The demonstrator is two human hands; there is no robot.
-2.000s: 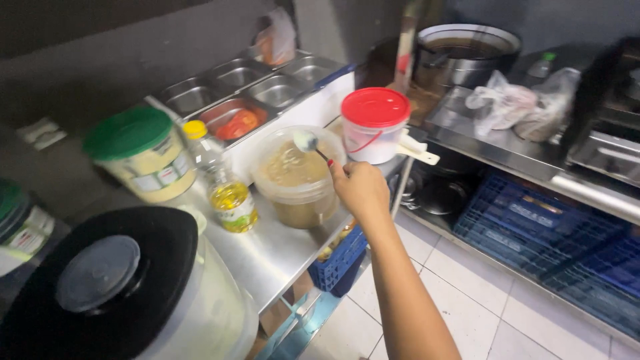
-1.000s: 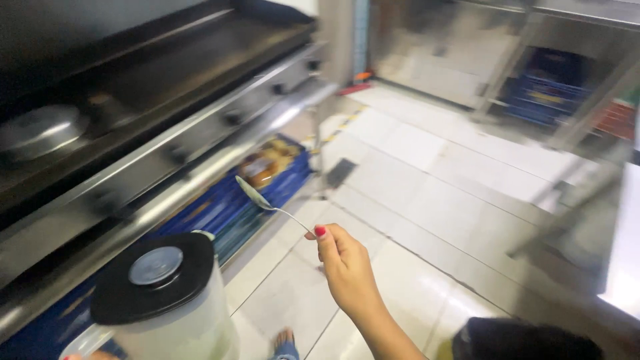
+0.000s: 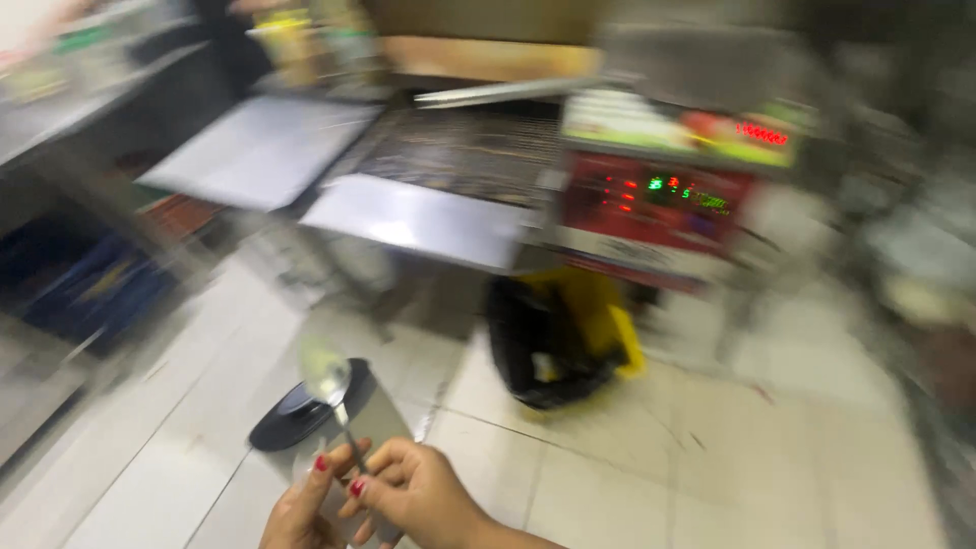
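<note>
A metal spoon with pale residue on its bowl points upward, its handle between the thumb and fingers of my right hand. Close beside it, my left hand is at the handle of the pitcher, which has a black lid and a light, cloudy body. Blur and my fingers hide how the left hand grips. Both hands are at the lower middle of the view, almost touching each other.
A yellow bin lined with a black bag stands on the tiled floor. Behind are a grill with a metal front shelf and a red machine with lit displays. Blue crates sit under the left counter.
The view has swung from the counter and griddle to the grill and bin. The spoon, earlier over the brown contents of a tub, is now beside the pitcher, and my two hands have come together.
</note>
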